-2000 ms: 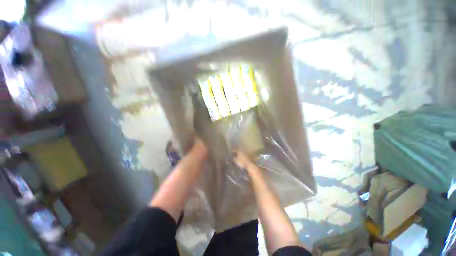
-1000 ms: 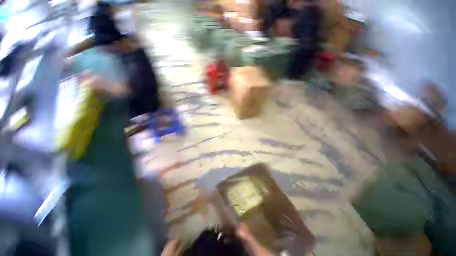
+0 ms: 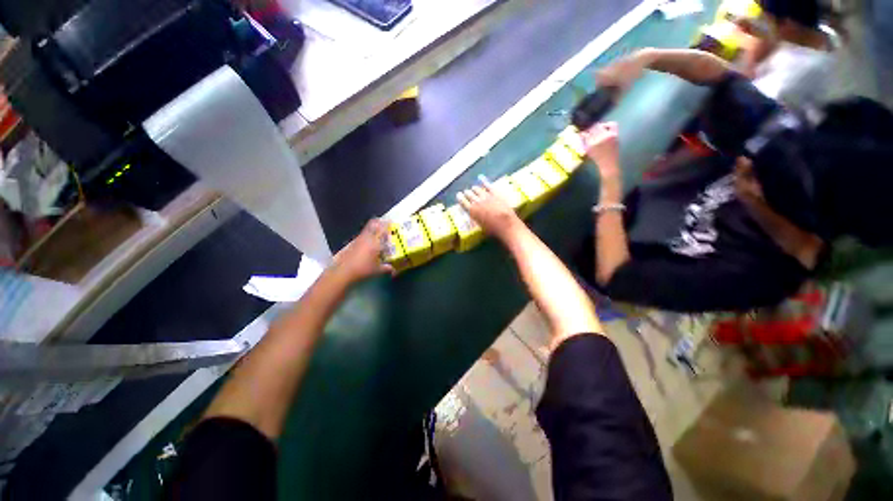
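A curved row of small yellow product boxes [image 3: 438, 227] with white labels stands on the green bench [image 3: 392, 352]. My left hand [image 3: 366, 250] is against the near left end of the row. My right hand [image 3: 487, 208] lies over boxes further along, fingers on their top and far side. Several boxes are between my two hands. The row runs on past my right hand to a neighbouring worker, who holds a black handheld scanner [image 3: 593, 108] at its far end.
A black label printer [image 3: 108, 108] stands at upper left, with a white label strip [image 3: 240, 147] hanging down. A dark strip and white shelf run behind the bench. The neighbouring worker [image 3: 725, 215] leans in at right. A brown carton [image 3: 764, 445] is on the floor at lower right.
The view has swung from the lined carton on the floor to the bench. My hands have left the carton and are now on the row of yellow boxes.
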